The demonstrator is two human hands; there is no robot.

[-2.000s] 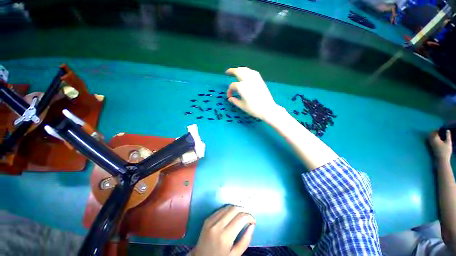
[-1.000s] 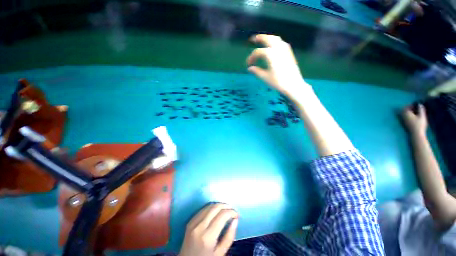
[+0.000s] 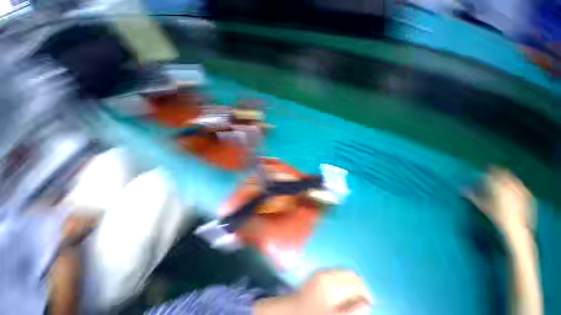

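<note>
The view is strongly blurred. Small black parts (image 3: 387, 166) lie in rough rows on the teal surface, right of the fixture. The three-arm fixture (image 3: 280, 189) has black arms and white end tabs (image 3: 335, 182) over an orange-brown base plate (image 3: 286, 237). My left hand (image 3: 335, 293) is curled at the bottom edge, just below the fixture; blur hides whether it holds anything. My right hand (image 3: 505, 195) is over the surface at the right, beyond the laid-out parts; its fingertips are too blurred to read. The loose pile cannot be made out.
More orange-brown fixtures (image 3: 215, 144) stand at the upper left. A person in pale clothing (image 3: 132, 227) sits at the left, with a forearm in view. A dark green strip (image 3: 369, 83) runs along the far side. Blurred people show at the upper right.
The view has swung left, so the fixture and parts appear further right and the left neighbour shows. My right hand appears further right and lower, my left hand further right.
</note>
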